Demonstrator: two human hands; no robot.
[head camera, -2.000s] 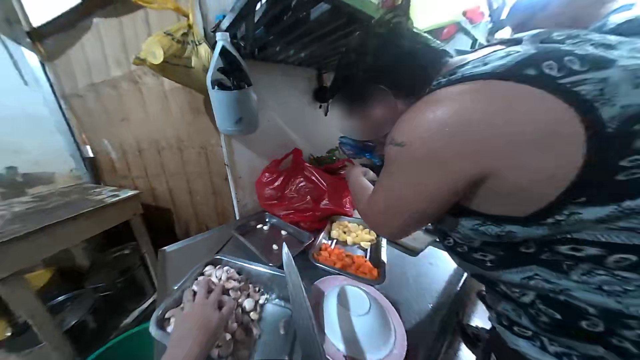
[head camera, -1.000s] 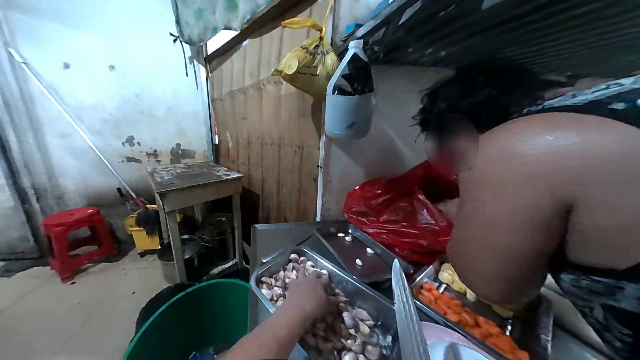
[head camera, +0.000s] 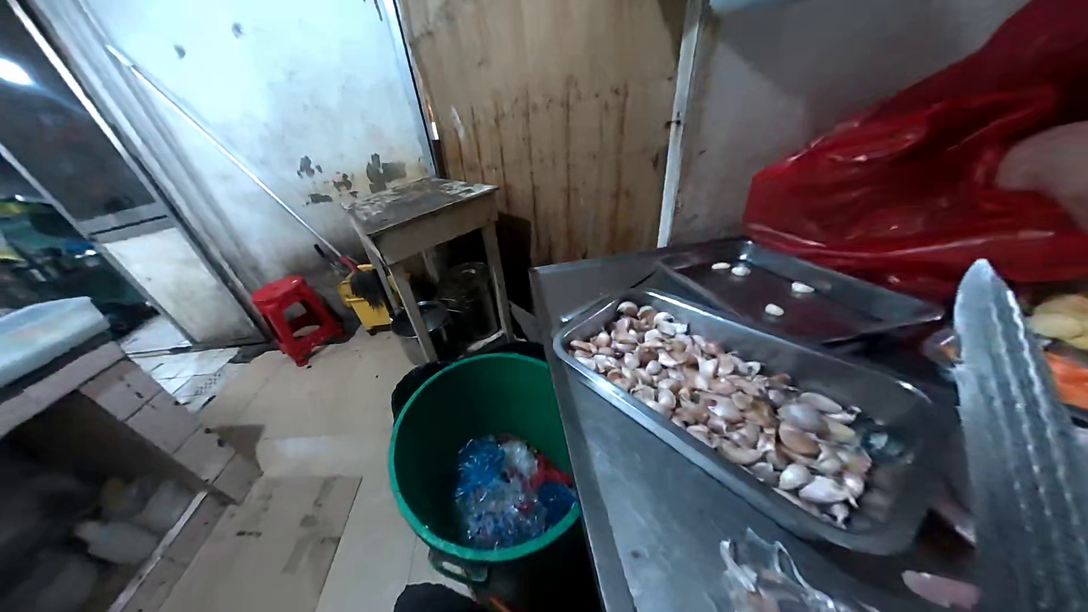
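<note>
Neither my left hand nor my right hand can be made out. A large knife blade (head camera: 1007, 425) stands upright at the right, its handle below the frame; a small pinkish patch beside its base is too unclear to name. Left of the blade, unpeeled garlic cloves (head camera: 722, 399) fill much of a metal tray (head camera: 650, 425) on the metal table. Behind it lies a second metal tray (head camera: 884, 310) with several pale peeled cloves (head camera: 773, 310). A clear plastic bag (head camera: 765, 578) lies at the table's front. Orange and yellow pieces show partly at the right edge.
A green bin (head camera: 399, 476) with plastic waste stands against the table's left side. Beyond are a wooden table (head camera: 425, 208), a red stool (head camera: 293, 319) and a yellow bucket (head camera: 365, 302). At the right, another person's arm (head camera: 1050, 170) is against a red plastic bag (head camera: 901, 187).
The hand that was in the garlic cloves is out of view. The view has swung left and down, bringing the bin's contents into sight.
</note>
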